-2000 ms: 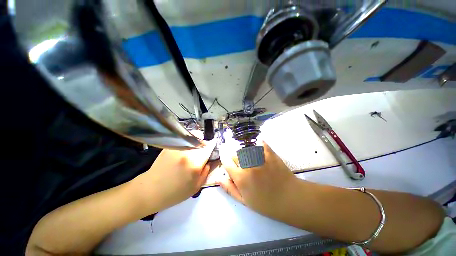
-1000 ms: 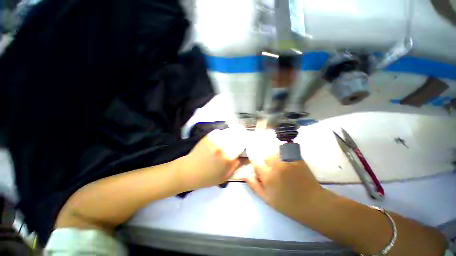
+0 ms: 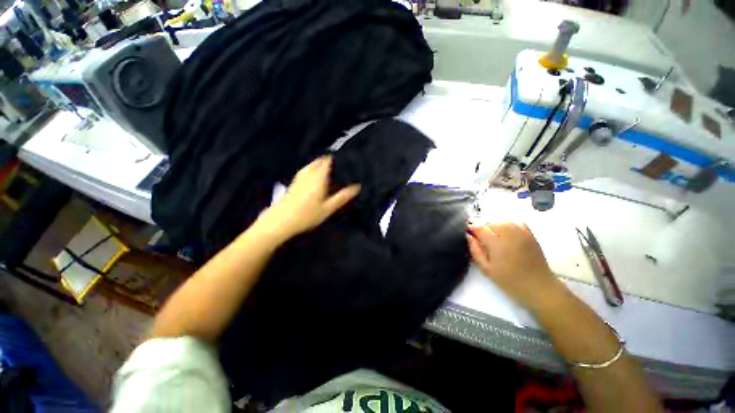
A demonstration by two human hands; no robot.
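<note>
The black garment is spread from the back of the table, over the front edge and towards my body. One flap of it reaches the needle area of the white machine. My left hand lies on the cloth left of the machine, thumb and fingers apart. My right hand is at the flap's right edge, just in front of the needle area, with fingertips closed on the cloth edge. A small red spot shows at these fingertips; I cannot tell what it is.
Red and silver thread snips lie on the bed right of my right hand. The machine head stands at the right back. A ruler strip runs along the front edge. Another grey and white machine stands at the left.
The view has pulled back. My left hand has left the needle area and moved left onto the cloth. The garment now spreads across the front, with a flap by the needle.
</note>
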